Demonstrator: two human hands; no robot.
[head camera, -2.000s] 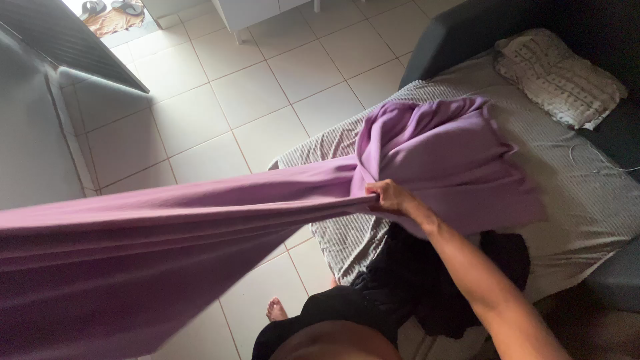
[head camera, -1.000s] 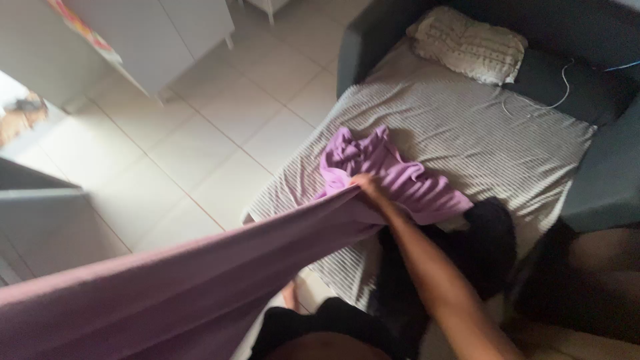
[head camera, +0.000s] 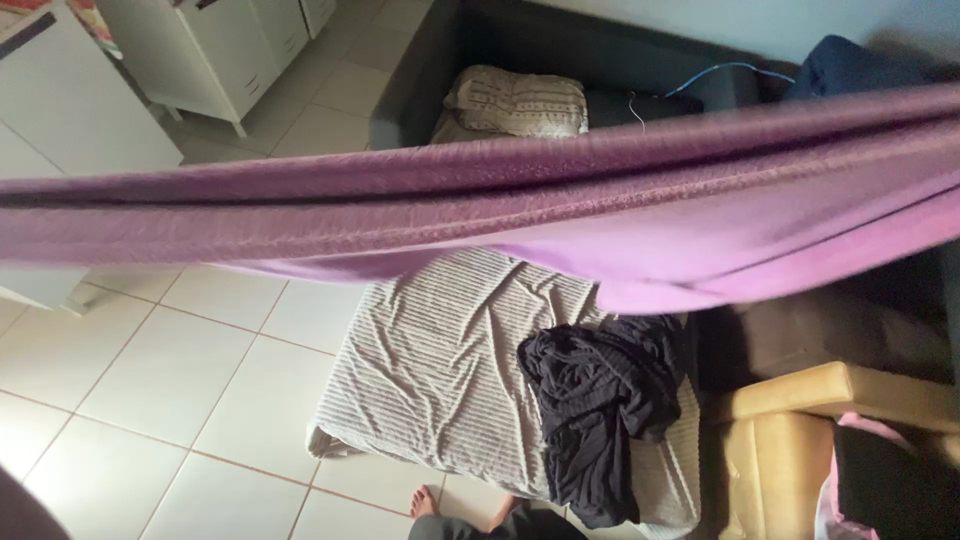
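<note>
A purple fleece-like blanket (head camera: 465, 202) stretches in the air across the whole head view, running out past the left and right edges. Neither of my hands is in view, so what each holds cannot be seen. Below the blanket, a grey-white ribbed cover (head camera: 435, 382) lies wrinkled over the sofa seat. On that cover, toward its right side, rests a crumpled black cloth (head camera: 600, 390). A patterned pillow (head camera: 517, 101) lies at the far end of the sofa, partly hidden by the blanket.
A dark sofa (head camera: 409, 97) stands against the wall. White cabinets (head camera: 217, 60) are at the upper left, over a tiled floor (head camera: 172, 367). Yellowish upholstered furniture (head camera: 780, 450) stands at the lower right. A blue cable (head camera: 712, 69) runs near the wall. My feet are at the bottom.
The purple blanket has been lifted off the sofa and now spans the view, uncovering the ribbed cover. The hand that gripped it has gone out of view. The view has shifted.
</note>
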